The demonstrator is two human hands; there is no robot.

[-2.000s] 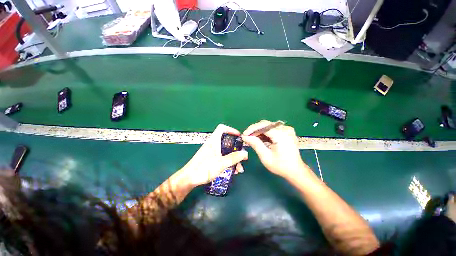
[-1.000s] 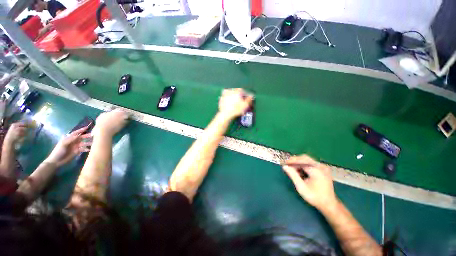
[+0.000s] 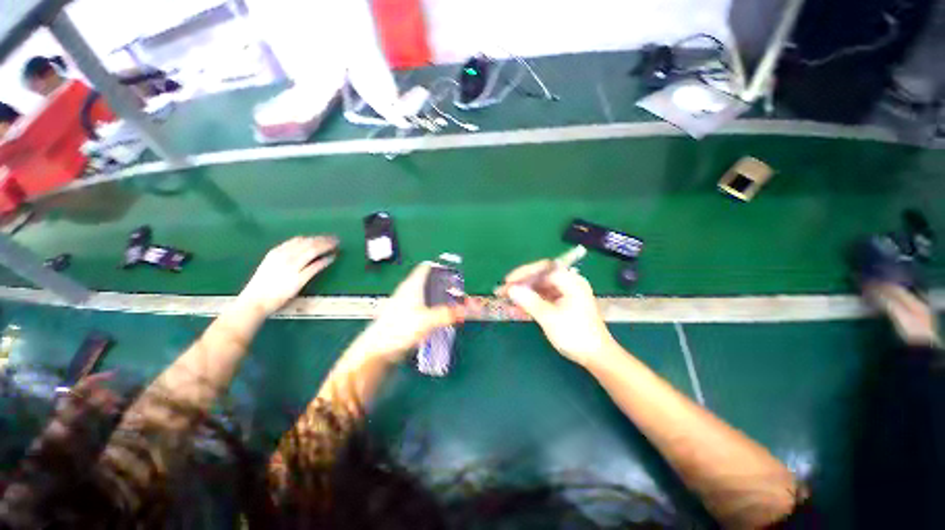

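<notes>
My left hand (image 3: pixel 406 313) holds a black handset (image 3: pixel 436 350) upright over the whitish rail and the near bench; its lower part looks silvery and patterned. My right hand (image 3: pixel 560 308) is just to the right of it, pinching a slim pale stick (image 3: pixel 570 259), likely tweezers, like a pen. The fingertips of my right hand are close to the handset; blur hides whether the tool touches it. On the belt, a black handset with a white label (image 3: pixel 380 246) lies beyond my left hand. Another handset (image 3: pixel 604 239) and a small dark round part (image 3: pixel 628 275) lie beyond my right hand.
A neighbour's hand (image 3: pixel 285 271) reaches over the rail (image 3: pixel 663 308) at left. More handsets (image 3: pixel 161 255) lie on the belt's left. A gold unit (image 3: pixel 745 178) lies at the far right. Another person's hand (image 3: pixel 908 314) is at the right edge. Cables (image 3: pixel 425 112) lie on the back shelf.
My left hand has come back from the belt with a handset, beside my right hand. The neighbour's hand has reached over the rail. The view has swung to the right.
</notes>
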